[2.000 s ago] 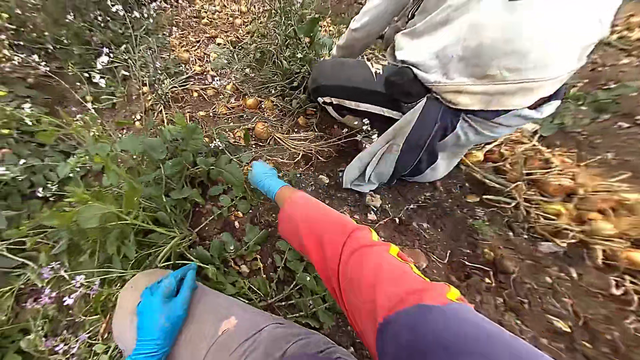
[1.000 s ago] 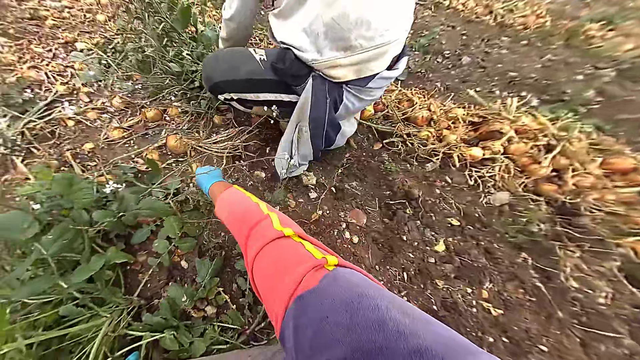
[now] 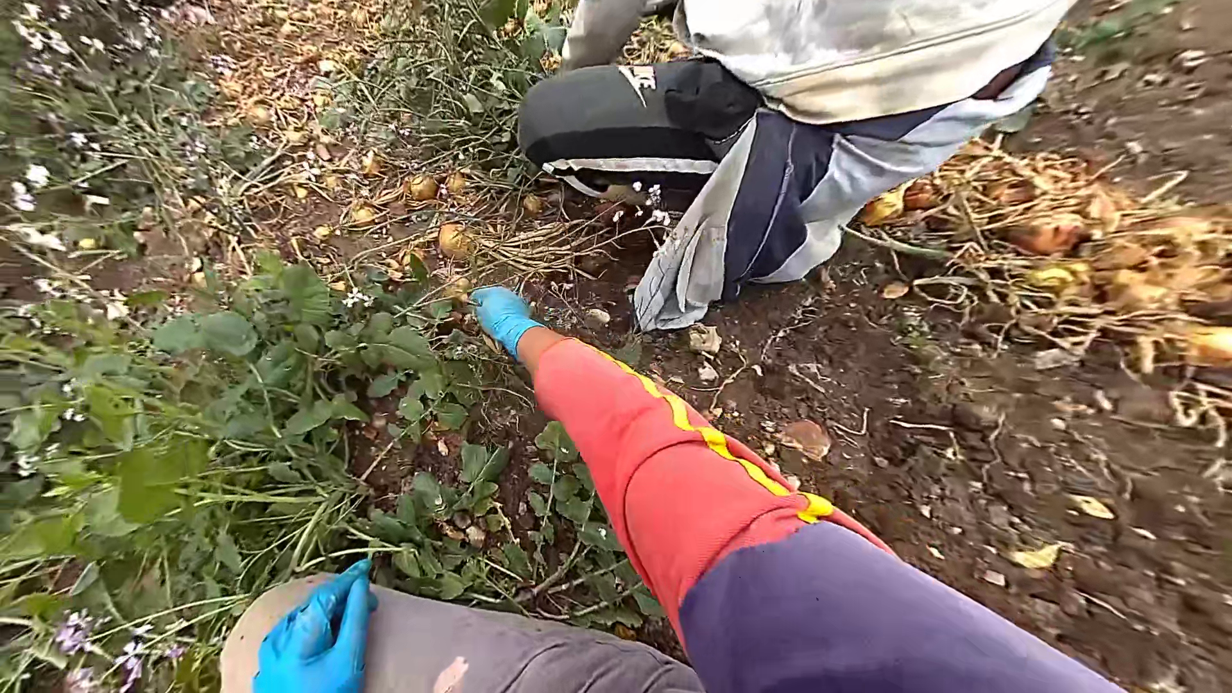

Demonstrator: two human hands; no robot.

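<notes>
My right hand point(image 3: 502, 316), in a blue glove, reaches out to the ground at the edge of the green weeds point(image 3: 385, 346). Its fingertips are at an onion point(image 3: 456, 287); whether they grip it cannot be told. Just beyond lies a round yellow onion point(image 3: 455, 241) beside dry onion stalks point(image 3: 549, 245). My left hand point(image 3: 318, 630), also blue-gloved, rests on my bent knee with its fingers curled and thumb near them; nothing shows in it. More onions point(image 3: 422, 187) lie scattered farther off among dry leaves.
Another person point(image 3: 770, 144) crouches ahead, a pale cloth hanging down to the soil. A heap of pulled onions with dry tops point(image 3: 1049, 236) lies at the right. Bare soil with small stones point(image 3: 962, 481) runs along my right side; flowering weeds stand at the left.
The view has swung right and then back left. My left hand, almost out of view one second ago, shows again on my knee. My right arm stays stretched toward the ground.
</notes>
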